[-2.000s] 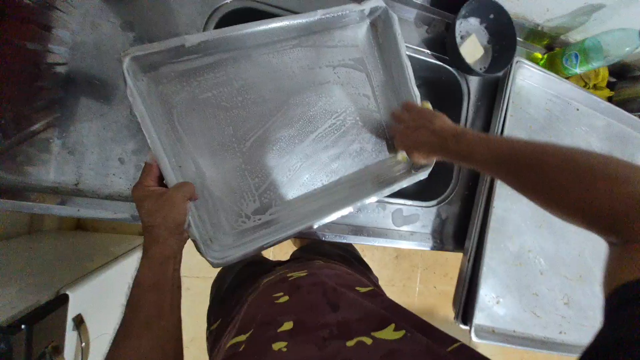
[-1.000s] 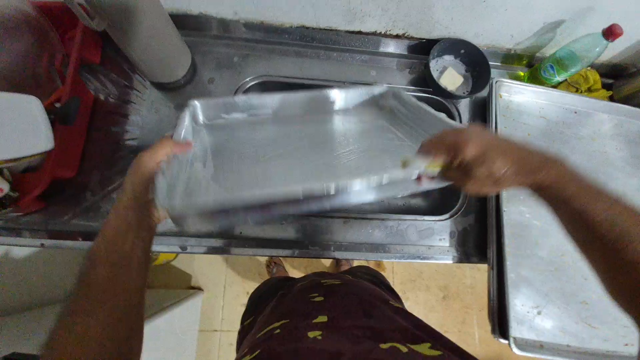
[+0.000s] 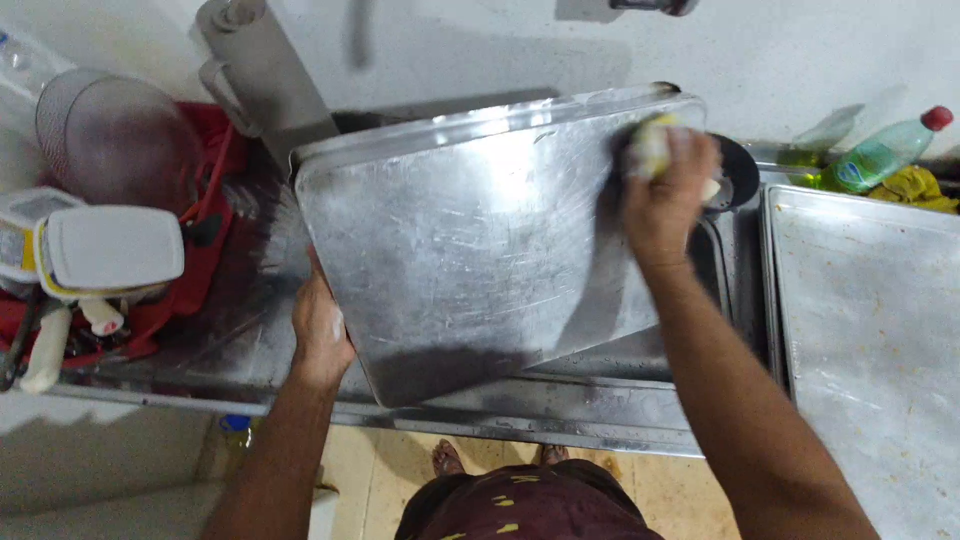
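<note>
A rectangular metal baking pan [image 3: 465, 255] is tilted over the sink [image 3: 615, 360], its flat outer bottom facing me. My left hand [image 3: 322, 326] grips its left edge, the fingers hidden behind it. My right hand [image 3: 671, 187], blurred by motion, holds a yellow and whitish sponge [image 3: 651, 146] against the pan's upper right part. Just behind that hand is a dark round bowl [image 3: 739, 174], partly hidden, with a pale block in it. Scratches and shiny wet-looking marks cover the pan's bottom.
On the right lie stacked flat metal trays [image 3: 877, 322]. Behind them are a green plastic bottle [image 3: 877, 157] with a red cap and a yellow cloth [image 3: 915, 187]. A red dish rack [image 3: 202, 262] with lidded tubs [image 3: 112, 247] stands left, near a tall grey container [image 3: 270, 82].
The pan has been turned over: its inside faced me earlier, and its outer bottom does now. My right hand has moved up along the pan's right side with the sponge.
</note>
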